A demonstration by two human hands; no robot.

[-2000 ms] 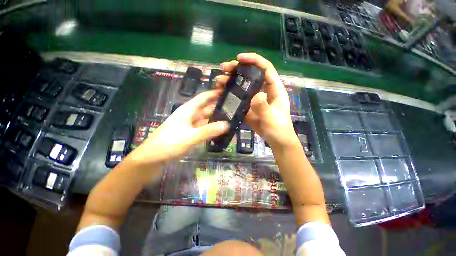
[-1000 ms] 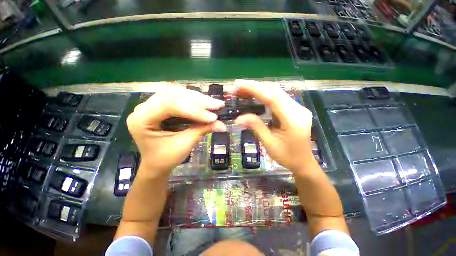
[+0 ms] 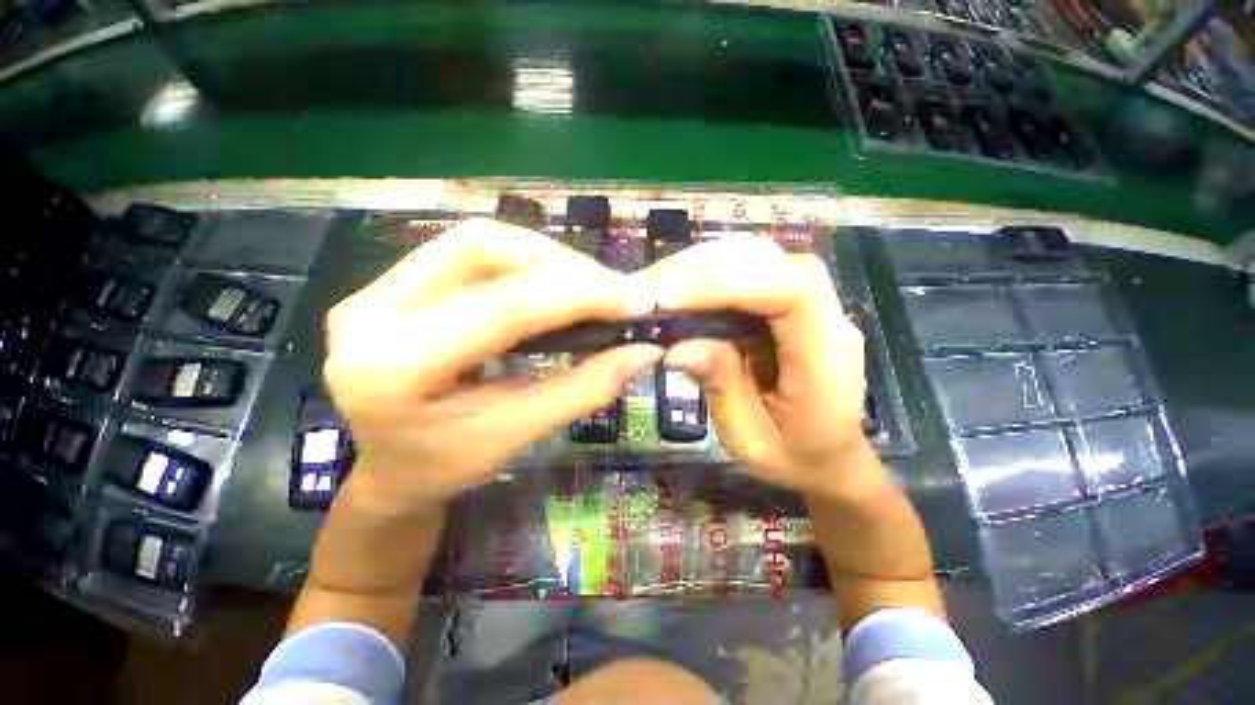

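My left hand [image 3: 454,358] and my right hand [image 3: 785,358] together hold a black phone [image 3: 647,331] on edge, seen as a thin dark bar with small marks. The fingers and thumbs of both hands pinch it near its middle, above the clear working tray [image 3: 892,400]. In that tray, black phones lie face down, one [image 3: 681,402] just below my right thumb; my hands hide several compartments. Whether more than one phone is held cannot be told.
The left tray [image 3: 103,544] holds rows of black phones. A separate phone [image 3: 319,455] lies between it and the working tray. The right tray [image 3: 1016,530] has one phone [image 3: 1035,243] at its back. Another filled tray [image 3: 856,135] sits on the green belt [image 3: 413,103].
Two seconds ago the held phone showed its back, tilted; now it is on edge and level. Since one second ago both hands have come closer together around it.
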